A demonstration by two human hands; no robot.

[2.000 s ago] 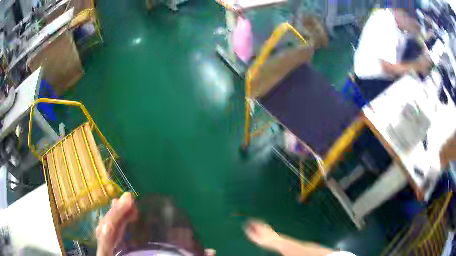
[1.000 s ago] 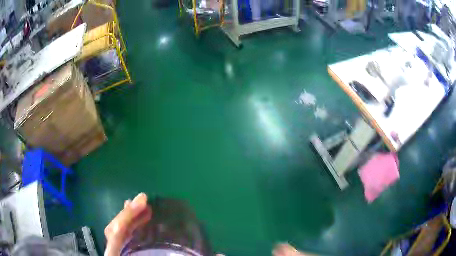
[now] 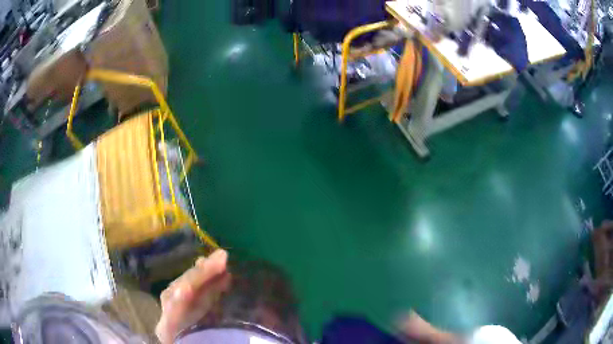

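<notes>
My left hand (image 3: 191, 295) is at the bottom edge, left of centre, its fingers curled around the side of a drinking bottle (image 3: 259, 299). The bottle looks dark and see-through, with a pale purple band at the bottom edge of the picture. Its lower part is cut off. My right hand (image 3: 420, 328) is low at the bottom edge, right of centre, small and blurred, with a white sleeve beside it. I cannot tell its finger pose or whether it holds anything.
A yellow cart (image 3: 128, 181) with a slatted top stands at the left beside a white table (image 3: 60, 228). A carton (image 3: 128, 60) is behind it. A wooden-edged table (image 3: 484, 64) with dark cloth and another yellow frame (image 3: 344, 74) are ahead right. A person is partly visible at bottom left.
The view has moved along the green floor; a different cart and tables are now beside me. My left hand still holds the bottle. My right hand stays low and blurred.
</notes>
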